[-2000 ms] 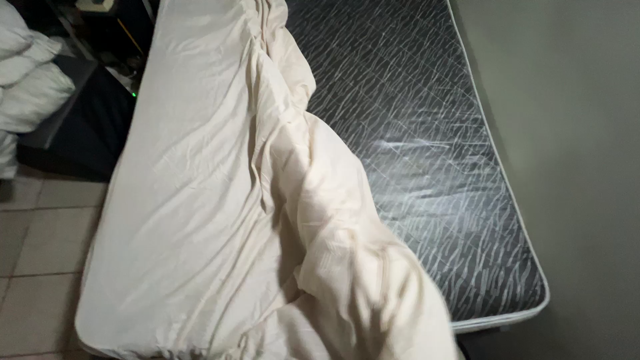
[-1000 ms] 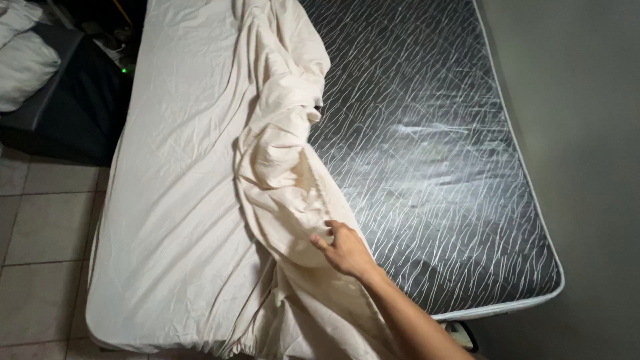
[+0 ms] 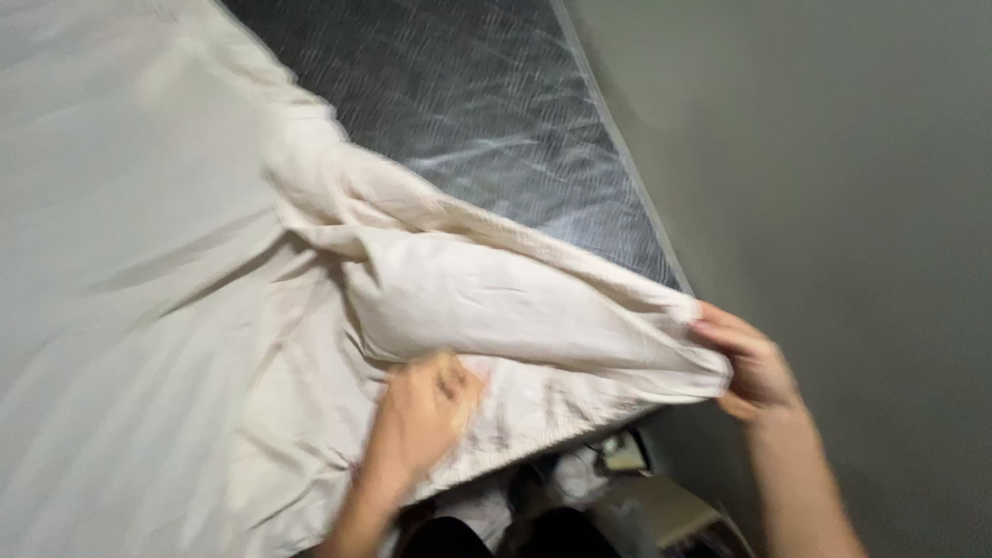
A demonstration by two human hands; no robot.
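A cream fitted sheet [image 3: 496,298] with a gathered edge covers the left side and near end of a dark, white-streaked mattress [image 3: 465,116]. At the mattress's near right corner, my right hand [image 3: 748,360] grips the sheet's corner, its fingers around the folded cloth. My left hand [image 3: 430,407], blurred, has its fingers curled at the sheet near the front edge; whether it pinches the cloth cannot be told. Between the hands the sheet lies in loose folds, and more wrinkles spread out to the left.
A plain grey wall [image 3: 821,194] runs close along the mattress's right side. Below the near edge are a beige box-like object [image 3: 659,508], a small light-coloured item with a dark rim [image 3: 624,452], and dark rounded shapes at the bottom.
The sheet's near part has been drawn rightward over the mattress corner. My right hand has moved right and now holds the sheet; my left hand has come into view. The view has shifted closer.
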